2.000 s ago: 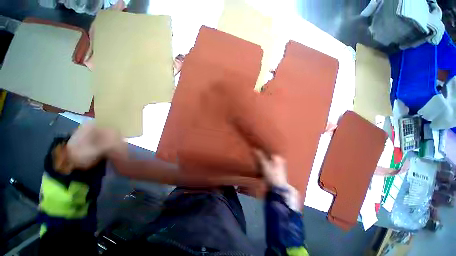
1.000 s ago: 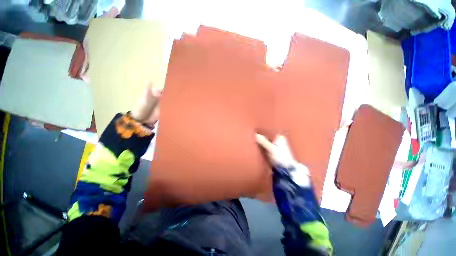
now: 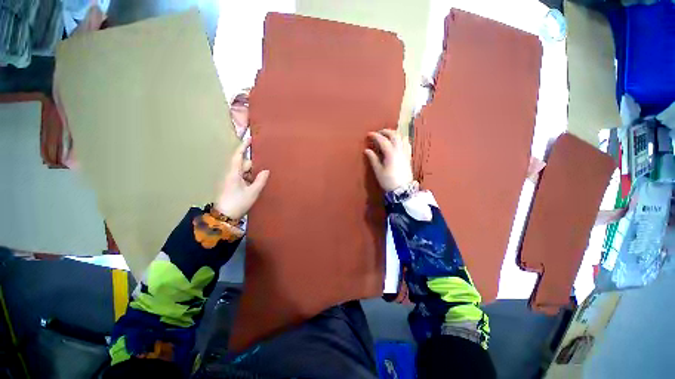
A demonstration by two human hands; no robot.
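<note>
A large reddish-brown panel [image 3: 318, 178] lies flat in front of me on the central pile, its near edge overhanging towards my lap. My left hand [image 3: 240, 186] is at its left edge, with the thumb on top and the fingers along the edge. My right hand [image 3: 390, 159] rests on its right edge with bent fingers on the surface. Whether either hand grips it is hard to tell. A second pile of large brown panels [image 3: 481, 141] lies just to the right, separate from the central one.
Tan board [image 3: 148, 126] and pale board [image 3: 44, 178] lie left. Smaller notched panels [image 3: 566, 215], another tan board [image 3: 592, 66], a calculator [image 3: 641, 148], a clear plastic bag [image 3: 642, 233] and a blue bin [image 3: 651, 59] are right. Pinkish ties show between piles.
The large panel, earlier overlapping the right pile, now lies apart on the central pile. My left hand stays at its left edge; my right hand has moved up along its right edge. The view has shifted closer.
</note>
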